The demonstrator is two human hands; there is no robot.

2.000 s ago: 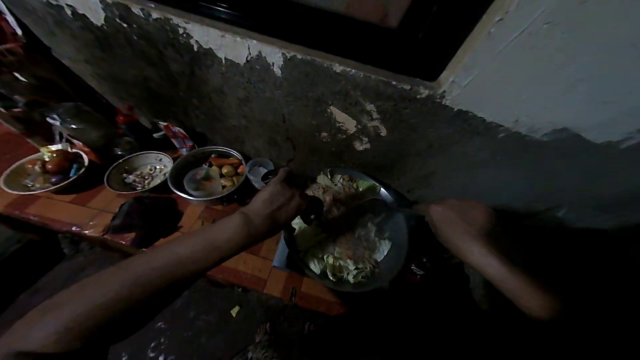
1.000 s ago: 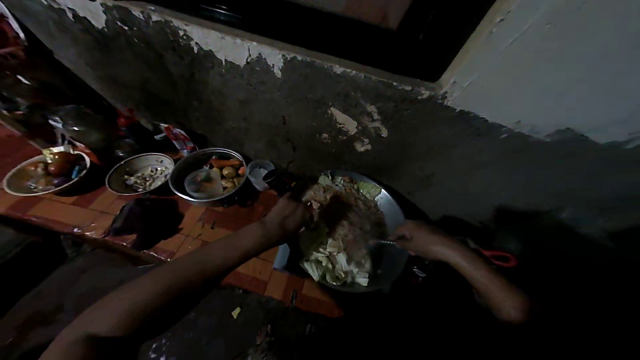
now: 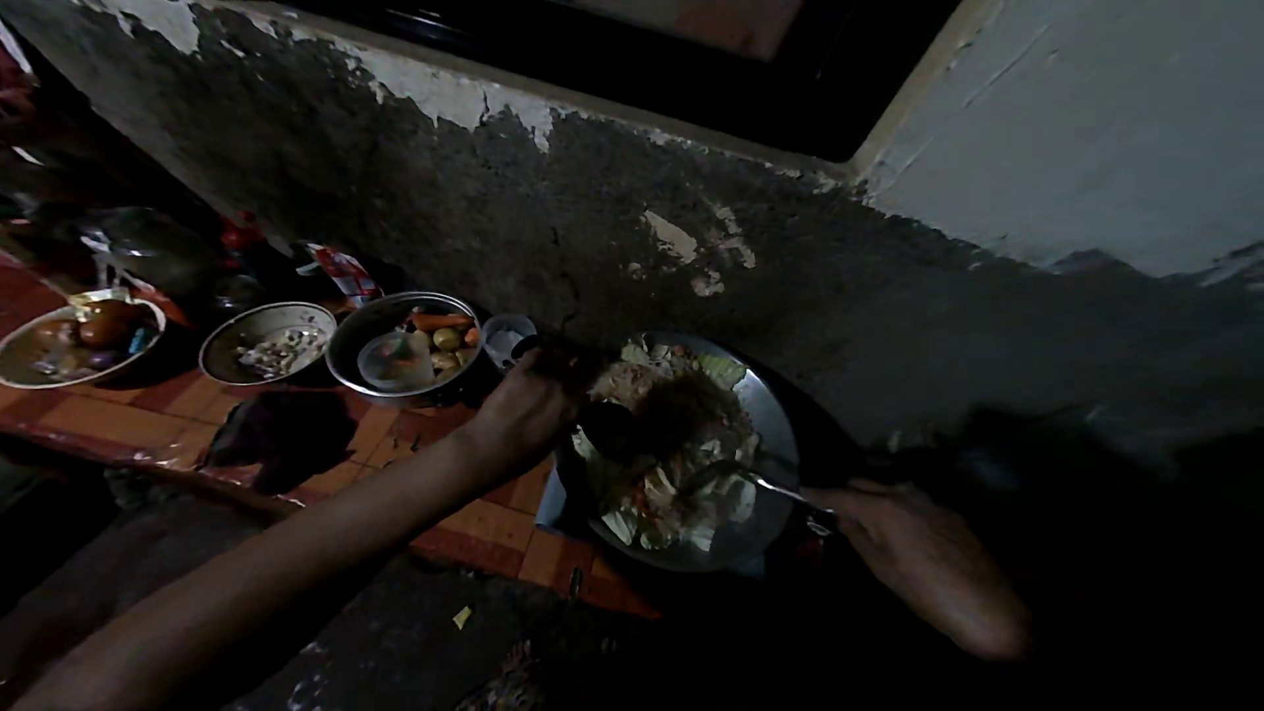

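Observation:
A metal wok (image 3: 775, 434) holds chopped cabbage (image 3: 716, 494) mixed with paler food, perhaps noodles. My right hand (image 3: 918, 543) grips the handle of a metal cooking utensil (image 3: 775, 487) whose head is down in the food. At the wok's left rim is my left hand (image 3: 538, 400), closed around a dark handle; a dark, round utensil head (image 3: 609, 427) lies over the food beside it. Shadow hides most of that handle. Just behind my left hand stands a small clear plastic cup (image 3: 507, 334).
Left of the wok, a metal bowl (image 3: 370, 390) holds carrots, potatoes and a plastic container. Farther left are a bowl of pale pieces (image 3: 232, 370) and a basin (image 3: 30, 380) with mixed items. A dark cloth-like thing (image 3: 281, 434) lies on the tiled ledge (image 3: 474, 528). A rough wall (image 3: 592, 237) rises behind.
The food in the wok has shifted and is more mixed. My right hand came in toward the wok from farther right, then moved slightly. The bowls stay put.

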